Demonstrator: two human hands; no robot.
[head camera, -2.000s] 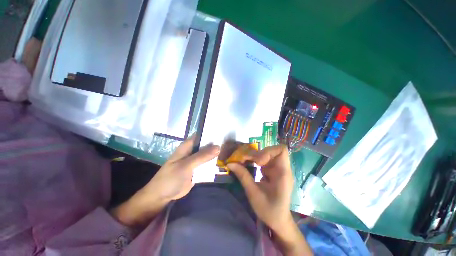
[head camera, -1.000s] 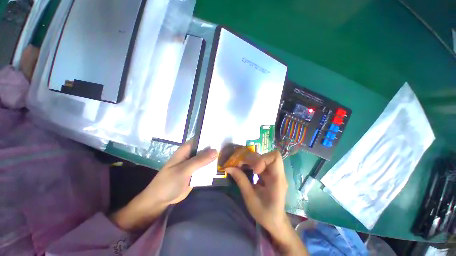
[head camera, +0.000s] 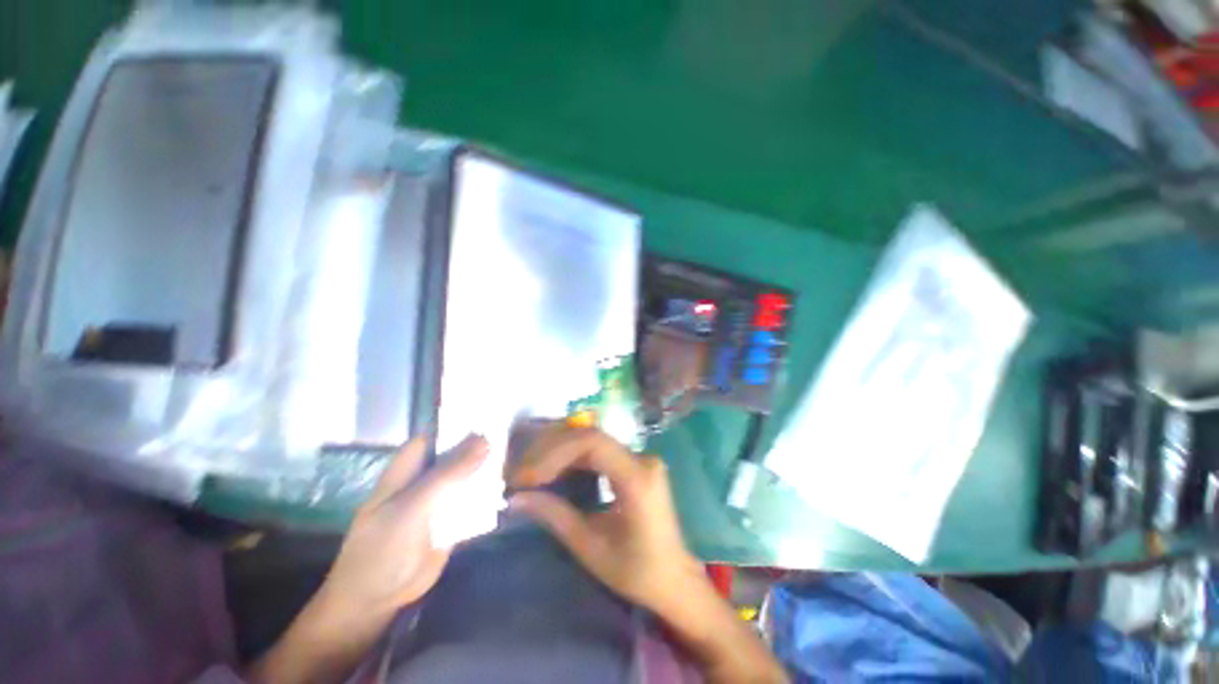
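The LCD panel (head camera: 542, 294) lies silver-white side up, tilted, its near end at the bench's front edge. My left hand (head camera: 401, 528) grips its near left corner, thumb on top. My right hand (head camera: 608, 515) is at the near right end, thumb and forefinger pinching the orange flex cable (head camera: 580, 420), partly hidden by the fingers and blurred. The green adapter board (head camera: 612, 388) lies at the panel's right edge beside the fingers. Wires run from it to the black test box (head camera: 719, 334), which has a red light and red and blue blocks.
Left, translucent sleeves (head camera: 301, 267) hold a grey panel (head camera: 161, 214) and another partly covered one. Right are a white sleeve (head camera: 902, 388), a pen-like stick (head camera: 743, 481) and black frames (head camera: 1090, 454). Blue cloth (head camera: 869, 628) shows below the bench edge. Papers (head camera: 1090, 94) are at top right.
The whole view has shifted, so the bench things appear further left and more shows at right. The picture is blurrier. Both hands keep their places on the panel and cable.
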